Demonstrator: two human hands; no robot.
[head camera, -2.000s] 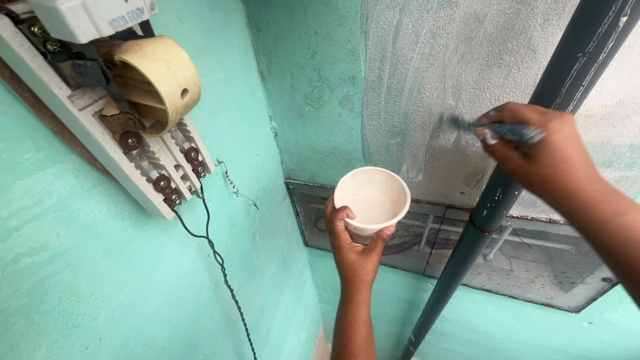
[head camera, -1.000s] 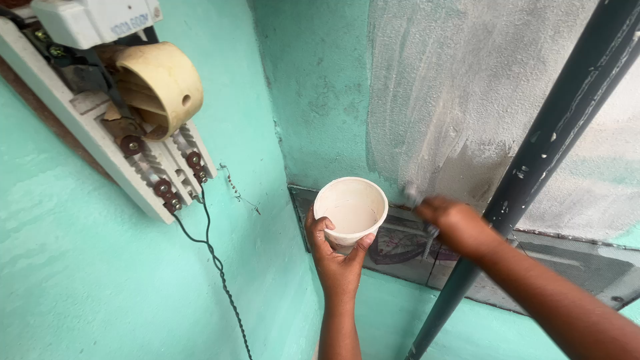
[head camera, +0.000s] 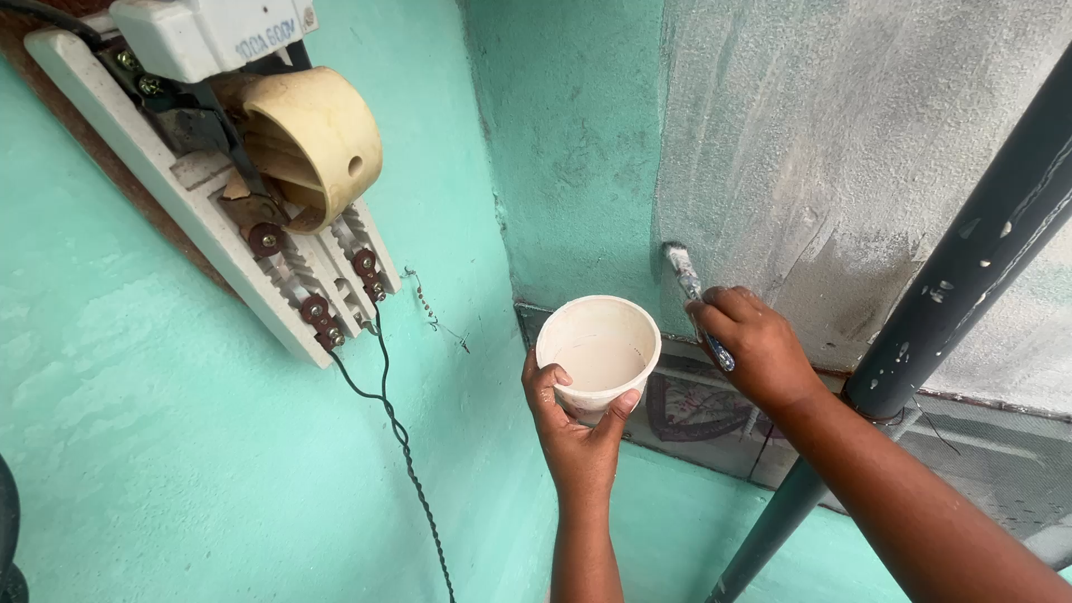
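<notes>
My left hand (head camera: 578, 419) grips a small white plastic cup (head camera: 599, 343) from below, thumb and fingers around its sides; pale whitish liquid lies inside. To the right of the cup, my right hand (head camera: 754, 343) is closed around the handle of a paintbrush (head camera: 688, 280). The brush's whitish bristles are at the wall, by the left edge of a whitish-grey coated patch (head camera: 754, 126), where it meets bare green wall (head camera: 578, 142). Streaks of thin white coating run down this patch, with a darker grey area near its lower part.
An open knife switch (head camera: 226, 193) with a white base and exposed metal contacts is mounted on the left green wall. Twisted dark wires (head camera: 410, 461) hang from it. A dark, paint-spotted pipe (head camera: 946, 276) slants past my right forearm. A mesh-covered panel (head camera: 997, 452) lies below the coated patch.
My right hand with the brush has moved down and left from the upper wall to the patch's left edge. The cup has stayed in my left hand, shifting slightly.
</notes>
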